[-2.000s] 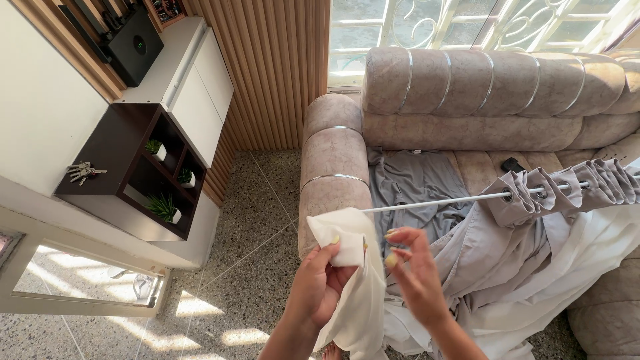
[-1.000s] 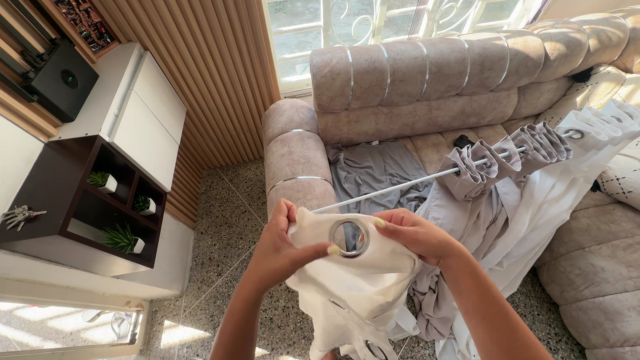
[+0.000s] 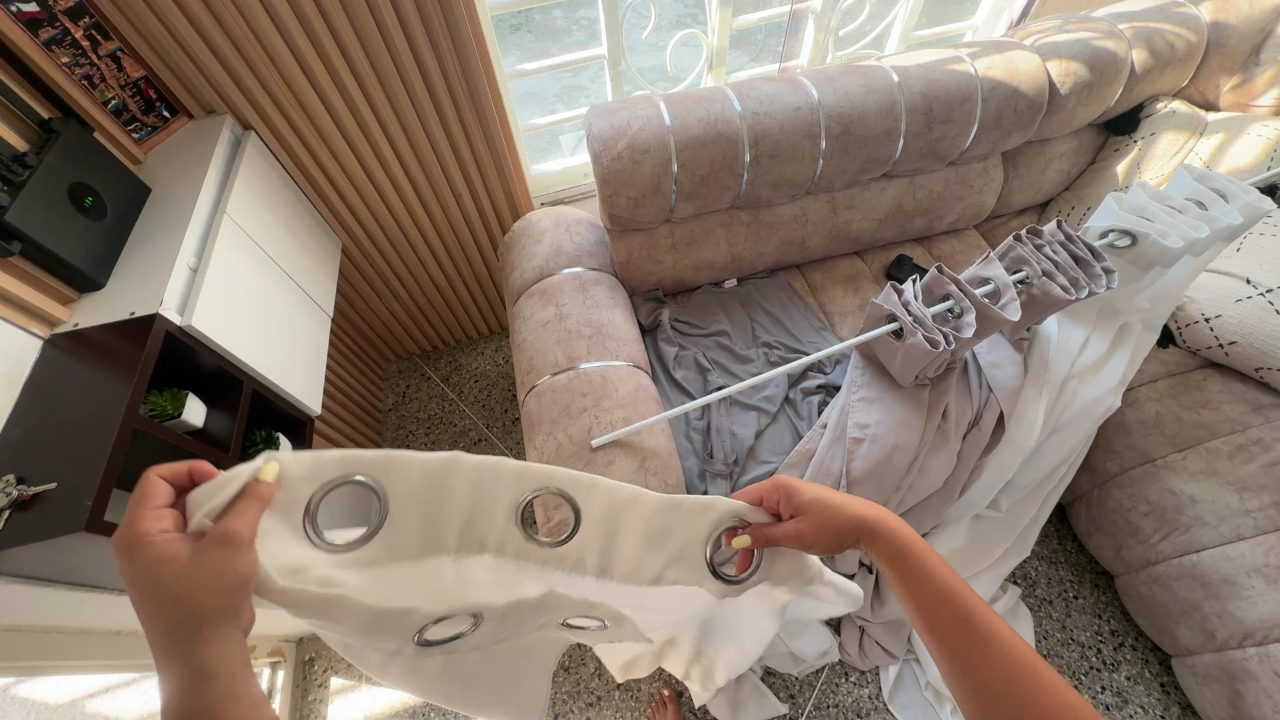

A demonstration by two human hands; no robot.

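A white grommet curtain (image 3: 450,510) is stretched between my hands, its metal rings showing along the top edge. My left hand (image 3: 200,550) pinches its top corner at the left. My right hand (image 3: 800,520) grips the edge at a ring (image 3: 733,552), with fingertips in the opening. Beyond the cloth, a white curtain rod (image 3: 740,390) lies with its bare end over the sofa's armrest. Bunched on the rod are a taupe grommet curtain (image 3: 930,340) and, farther right, another white curtain (image 3: 1150,230). Both hang down toward the floor.
A beige tufted sofa (image 3: 800,140) stands before a window with white bars (image 3: 700,45). Grey cloth (image 3: 740,350) lies on its seat. At left are a white cabinet (image 3: 270,270), a dark shelf with small plants (image 3: 120,440) and keys (image 3: 20,492). A bare foot (image 3: 664,704) shows below.
My hands have moved apart, spreading the white curtain's top edge so that several rings show. Two seconds ago the cloth was bunched in my left hand, with my right hand off it.
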